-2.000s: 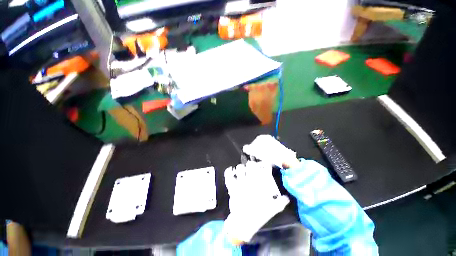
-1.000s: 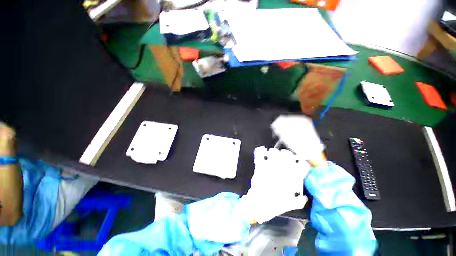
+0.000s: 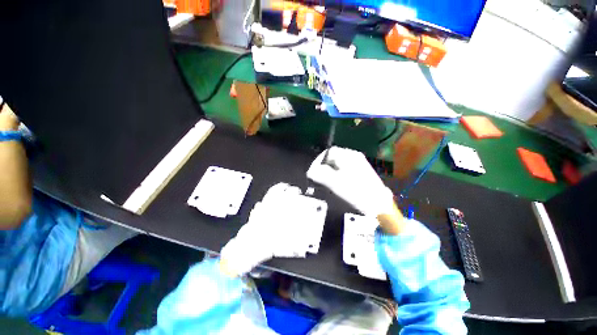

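Note:
Three flat white boxes lie in a row on the black mat: a left box (image 3: 221, 191), a middle box (image 3: 307, 226) and a right box (image 3: 357, 239), which is partly hidden by my right forearm. My gloved left hand (image 3: 262, 229) holds the left side of the middle box, its fingers over the top edge. My gloved right hand (image 3: 350, 180) is above and behind the middle and right boxes, its fingers closed on a thin dark cord or plug (image 3: 331, 157). The cord's far end cannot be made out.
A black remote (image 3: 465, 245) lies at right. Black partitions with white edge strips (image 3: 171, 167) stand on both sides. Behind are a shelf with papers (image 3: 393, 88), another white unit (image 3: 466, 158), red-orange pads (image 3: 481, 127) and a blue-lit monitor (image 3: 425, 13). A person's arm (image 3: 13, 176) is at left.
My left hand has moved from the right box to the middle box. My right hand has also shifted left, with the dark cord in its fingers. The camera view has shifted.

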